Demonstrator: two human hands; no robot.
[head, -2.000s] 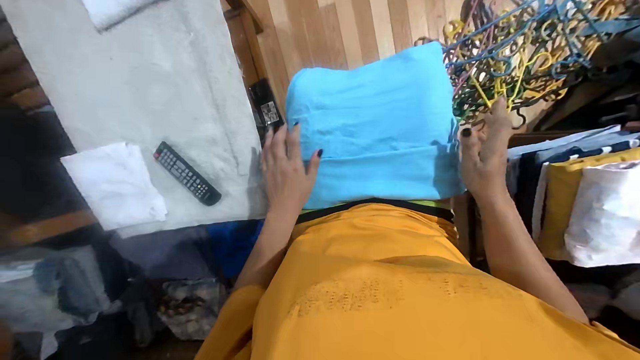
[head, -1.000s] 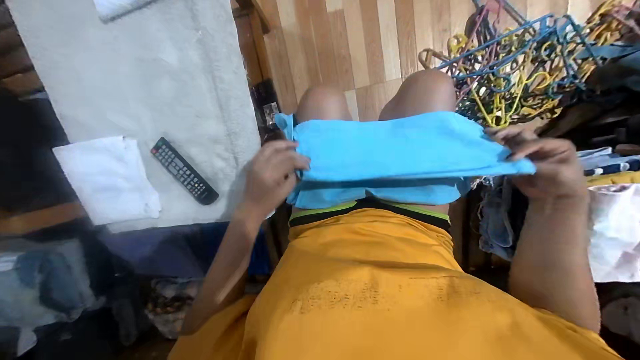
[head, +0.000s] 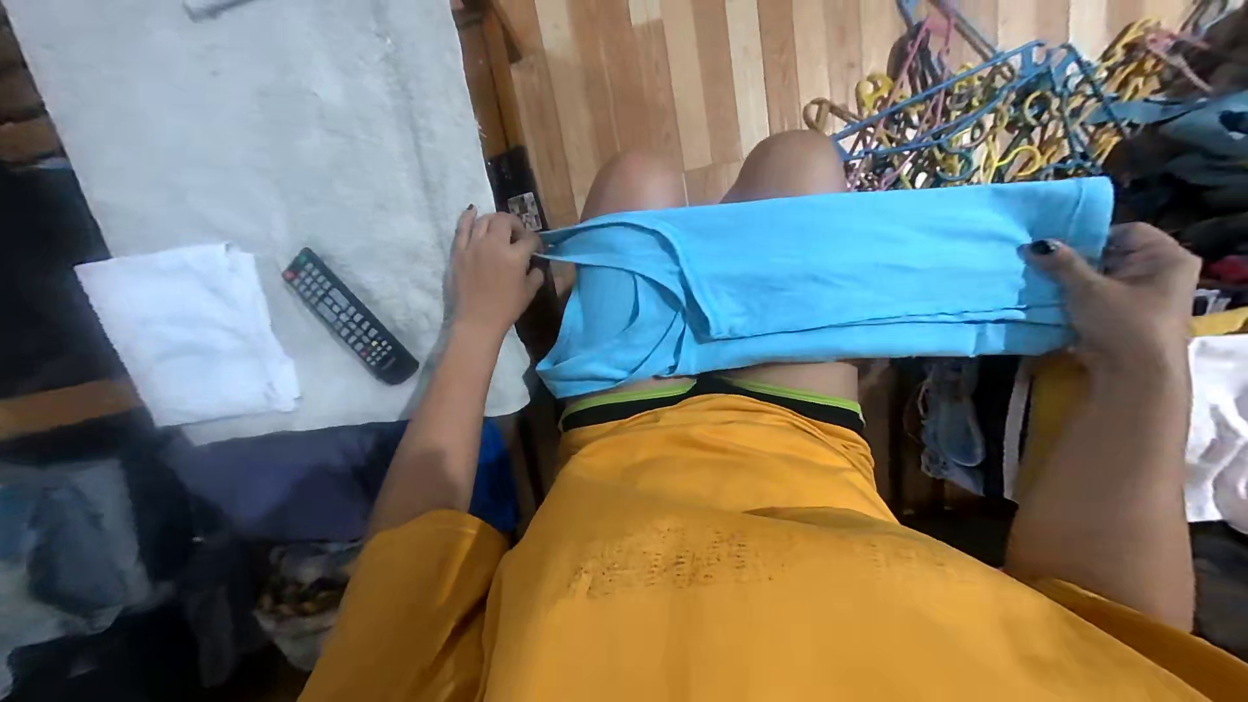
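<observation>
A light blue garment [head: 858, 263], folded into a long band, lies across my thighs. My left hand [head: 495, 268] pinches a thin strap-like edge at its left end, where the fabric forms an open loop. At the other end my right hand [head: 1131, 283] grips the hemmed edge, thumb on top and the fingers partly hidden beneath. Left of my left hand, a black remote control [head: 351, 316] and a folded white cloth [head: 187, 336] rest on a surface covered with a grey cloth [head: 283, 127].
A tangled heap of coloured plastic hangers [head: 975, 117] lies on the wood-patterned floor [head: 643, 88] ahead to the right. Dark clothes are piled beyond it. A white fabric item [head: 1217, 429] and other folded clothes are beside my right forearm. A bag-like container stands at lower left.
The blue garment lay flat as a wide folded piece under my hands, then was lifted and folded narrower. Now it is stretched sideways into a longer band, with my hands farther apart.
</observation>
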